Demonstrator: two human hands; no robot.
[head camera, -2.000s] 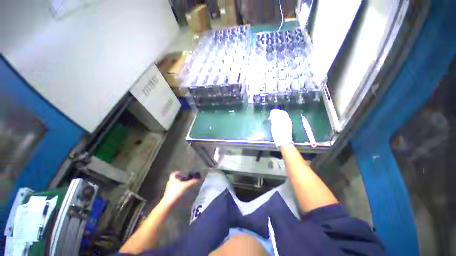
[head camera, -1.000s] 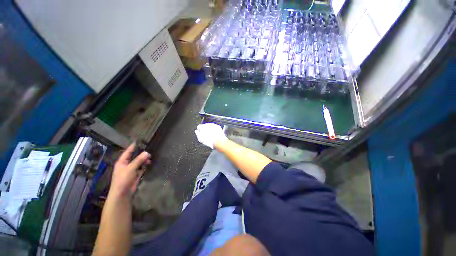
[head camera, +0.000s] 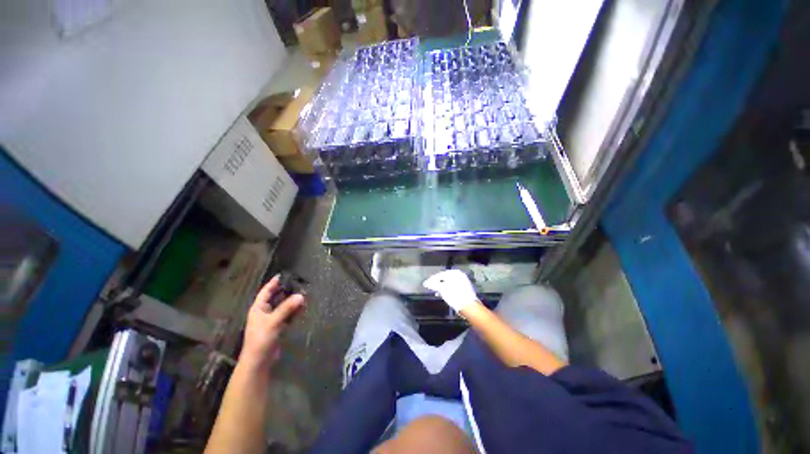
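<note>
My left hand (head camera: 269, 321) is bare and holds a small black plastic part (head camera: 287, 288) between thumb and fingers, left of my knees. My right hand (head camera: 455, 289) wears a thin white glove and is over my lap, below the front edge of the bench (head camera: 400, 213). Its fingers are bunched; whether it holds something small cannot be told. A slim white tool (head camera: 531, 207) with an orange-red end lies on the right of the green bench top. Two stacks of clear blister trays with dark parts, a left stack (head camera: 366, 111) and a right stack (head camera: 484, 111), stand at the back of the bench.
A white cabinet (head camera: 250, 182) and cardboard cartons (head camera: 291, 129) stand left of the bench. Papers (head camera: 44, 412) lie on a green surface at the lower left. Blue machine frames (head camera: 662, 266) stand at both sides. A metal-framed panel edges the bench's right side.
My right hand has moved from the bench top to over my lap. My left hand has moved left with the black part. The camera view has swung and returned.
</note>
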